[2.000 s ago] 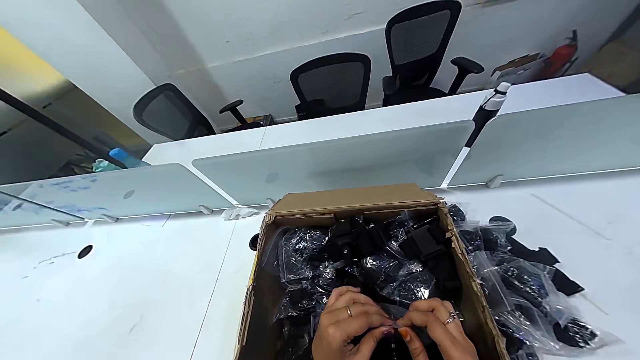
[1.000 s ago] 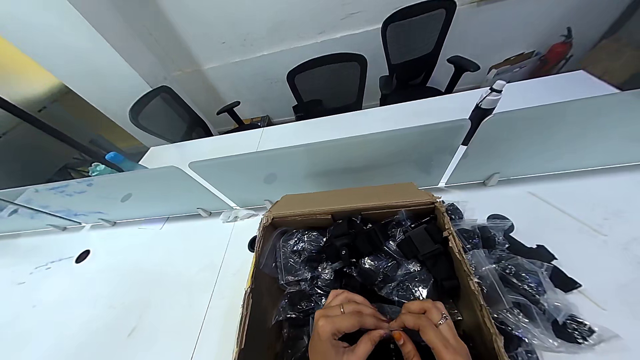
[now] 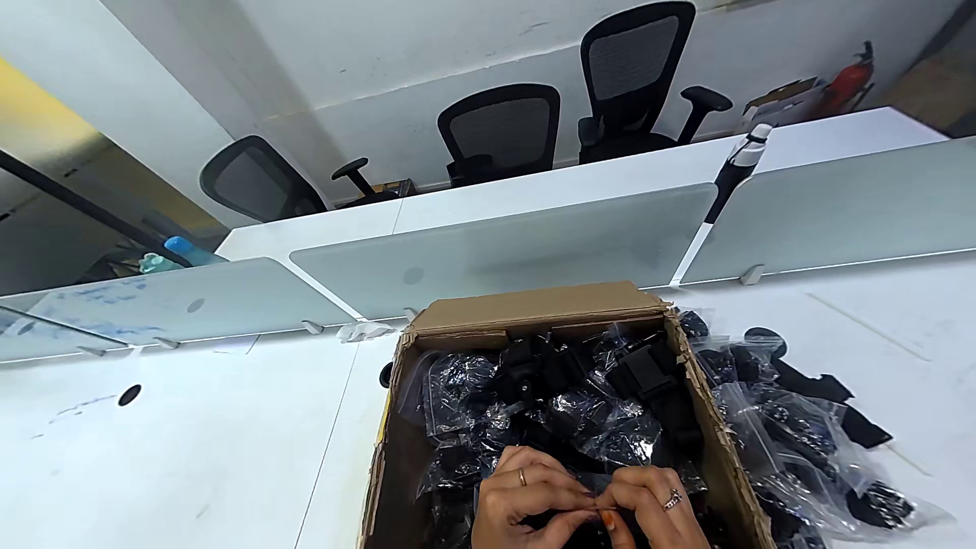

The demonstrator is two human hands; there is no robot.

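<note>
An open cardboard box (image 3: 541,305) holds black parts, many of them in clear plastic bags (image 3: 461,389). Over the near part of the box, my left hand (image 3: 530,499) and my right hand (image 3: 648,507) meet fingertip to fingertip, each pinching the edge of what looks like a clear plastic bag (image 3: 593,482). Dark contents lie below the fingers, largely hidden by them. A ring shows on each hand. In the box's back right part is a black blocky piece (image 3: 644,371), not bagged.
More bagged black parts (image 3: 801,442) lie on the white table (image 3: 229,442), right of the box. Frosted glass dividers (image 3: 518,244) run behind it, with a bottle (image 3: 736,168) beyond. Several mesh office chairs (image 3: 499,133) and a red fire extinguisher (image 3: 848,84) stand farther back.
</note>
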